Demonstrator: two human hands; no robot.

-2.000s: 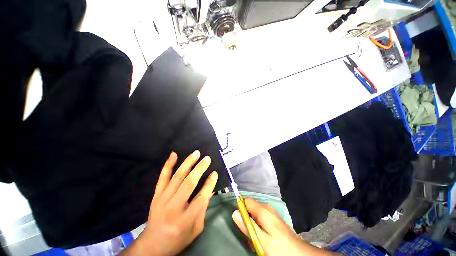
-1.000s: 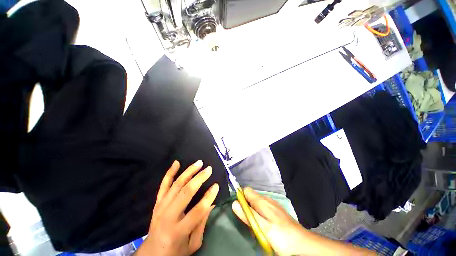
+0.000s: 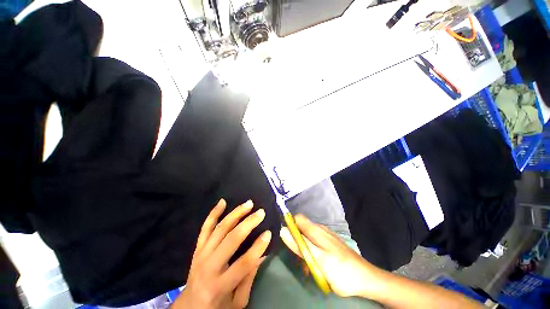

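A large black garment (image 3: 181, 181) lies spread left of and below the sewing machine, its narrow upper end near the needle area (image 3: 226, 72). My left hand (image 3: 232, 256) lies flat on the garment with fingers spread, holding nothing. My right hand (image 3: 328, 256) grips the scissors (image 3: 306, 253) by the yellow handles. Their blades point up along the garment's right edge, by the table's front edge. Whether the blades are open is too small to tell. Thin dark thread ends (image 3: 278, 180) lie beside that edge.
Snips with red and blue handles (image 3: 440, 78) lie on the white table (image 3: 356, 114) at right. An orange loop (image 3: 463, 35) is behind them. A black garment pile (image 3: 464, 181) with white paper (image 3: 422, 190) hangs right of the lap. Blue crates (image 3: 534, 148) stand at far right.
The scissors and my right hand have moved slightly up along the garment's edge. My left hand has shifted slightly right and still lies flat. The whole view has shifted a little.
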